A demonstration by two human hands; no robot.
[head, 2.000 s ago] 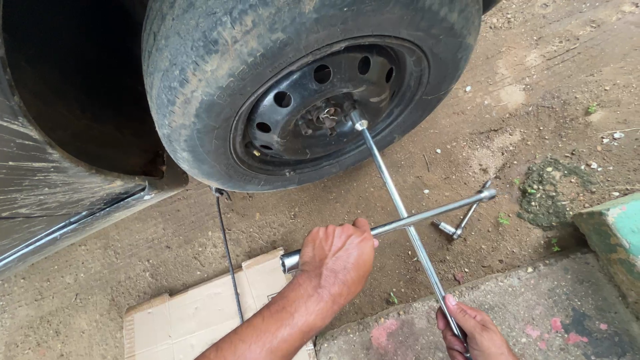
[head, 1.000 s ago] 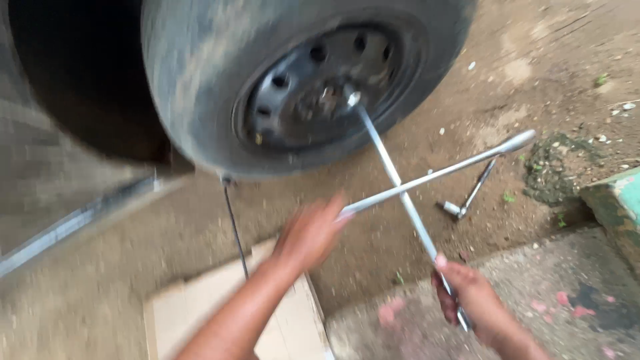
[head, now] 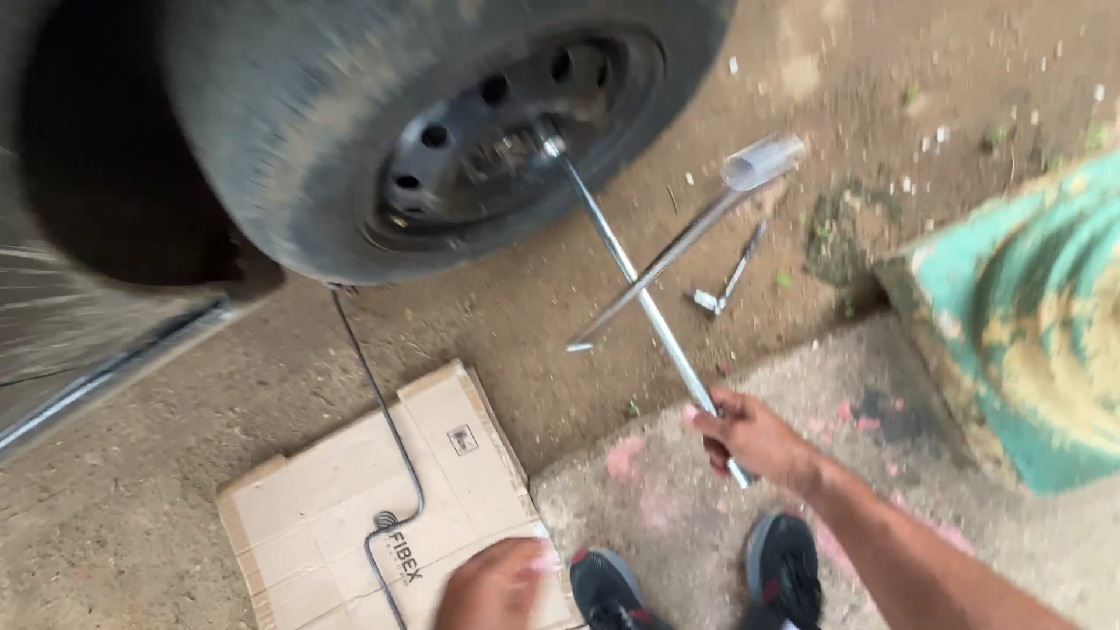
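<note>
A four-way lug wrench (head: pixel 669 332) of bright metal reaches out from the wheel, one socket end against the hub area of the black steel rim (head: pixel 455 166). Around its lower arm my right hand (head: pixel 744 437) is closed, near that arm's end. The cross arms look blurred. My left hand (head: pixel 500 582) is low in the view, off the wrench and blurred, over the cardboard's edge; its fingers look curled, and whether it holds anything cannot be told. The worn tire (head: pixel 271 149) fills the upper left.
Flattened cardboard (head: pixel 332 499) lies on the dirt, crossed by a bent dark rod (head: pixel 385 398). A ratchet handle with socket (head: pixel 722 293) lies beyond the wrench. At right is a painted concrete block (head: pixel 1006 332). My shoes (head: pixel 783 560) stand on a concrete slab. A car body panel (head: pixel 87 350) is at left.
My left hand has let go of the wrench's cross arm and moved down toward the cardboard. The cross arms have turned. My right hand stays on the lower arm. The view has shifted.
</note>
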